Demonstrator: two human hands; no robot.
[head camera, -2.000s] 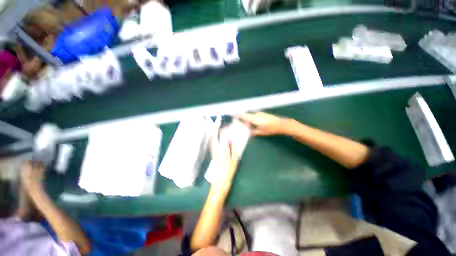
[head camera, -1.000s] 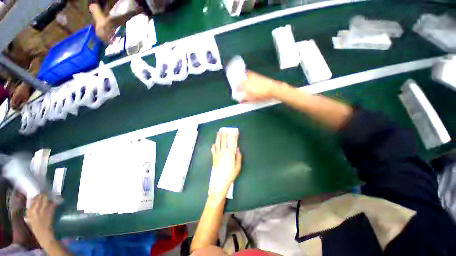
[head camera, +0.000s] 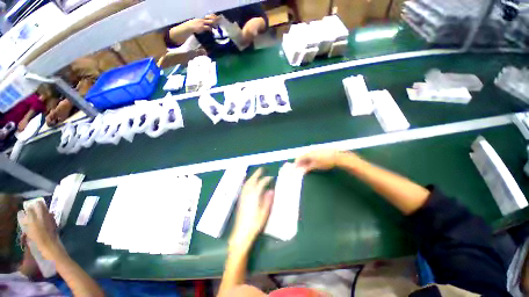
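A long white box (head camera: 285, 203) lies on the green belt in front of me. My right hand (head camera: 319, 160) has its fingertips on the box's upper right end; the thumb and finger contact is slightly blurred. My left hand (head camera: 254, 200) is just left of the same box, fingers spread, nothing visible in it. Another long white box (head camera: 222, 202) lies left of my left hand. Further left, a tight row of white boxes (head camera: 149, 213) lies flat, with a small product picture on the rightmost one.
Bagged devices (head camera: 243, 102) lie in rows on the middle lane, beyond the white strip (head camera: 348, 143). Two white boxes (head camera: 390, 110) lie right of them. A long box (head camera: 497, 176) lies far right. A blue bin (head camera: 124, 83) stands opposite. Other workers' hands (head camera: 39, 226) are at left and across.
My right hand has come back from the middle lane to the near box. My left hand has shifted off the box to its left side. The view has tilted up.
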